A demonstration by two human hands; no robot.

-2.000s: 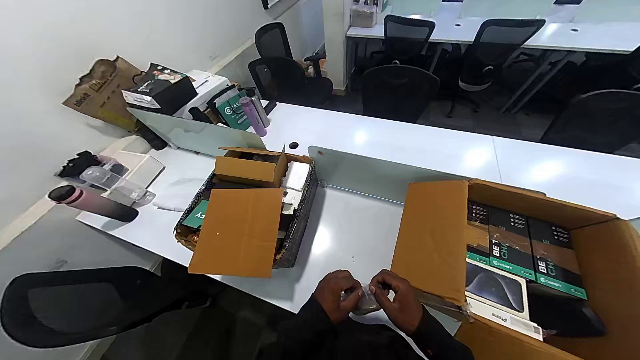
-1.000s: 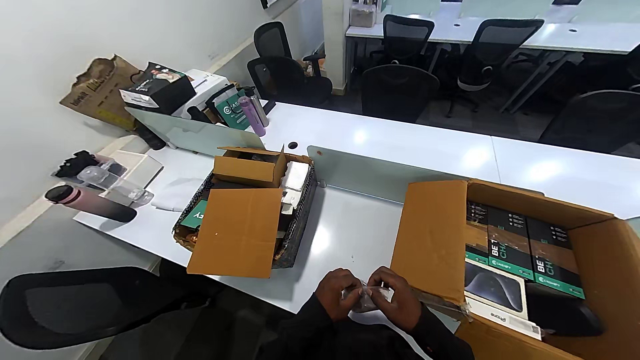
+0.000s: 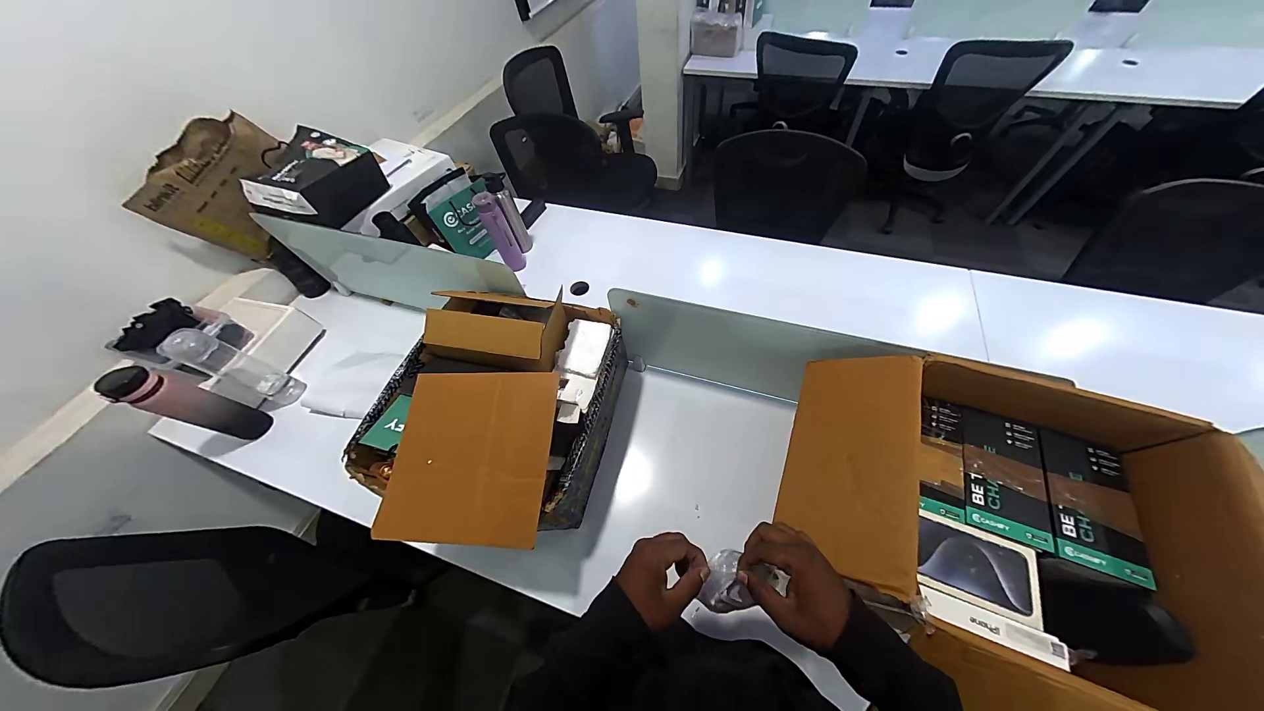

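Note:
A small crumpled clear plastic bag (image 3: pixel 726 583) is pinched between my two hands near the desk's front edge. My left hand (image 3: pixel 664 578) grips its left side with thumb and forefinger, and my right hand (image 3: pixel 798 585) grips its right side. What the bag contains is too unclear to tell. Right of my hands stands an open cardboard box (image 3: pixel 854 474) holding several black and green boxes (image 3: pixel 1007 484), a white iPhone box (image 3: pixel 978 568) and a black object (image 3: pixel 1111 612). To the left, a dark basket (image 3: pixel 592 444) holds cardboard boxes and white pieces.
A low glass partition (image 3: pixel 721 341) runs behind the desk (image 3: pixel 691 444). A pink and black bottle (image 3: pixel 188 400) and a clear plastic bottle (image 3: pixel 232 365) lie at the left. A black mesh chair (image 3: pixel 178 602) stands at lower left. More bottles, boxes and a paper bag (image 3: pixel 202 188) are farther back.
My hands have moved slightly apart, and more of the clear plastic bag shows between them. The boxes and basket have stayed in place.

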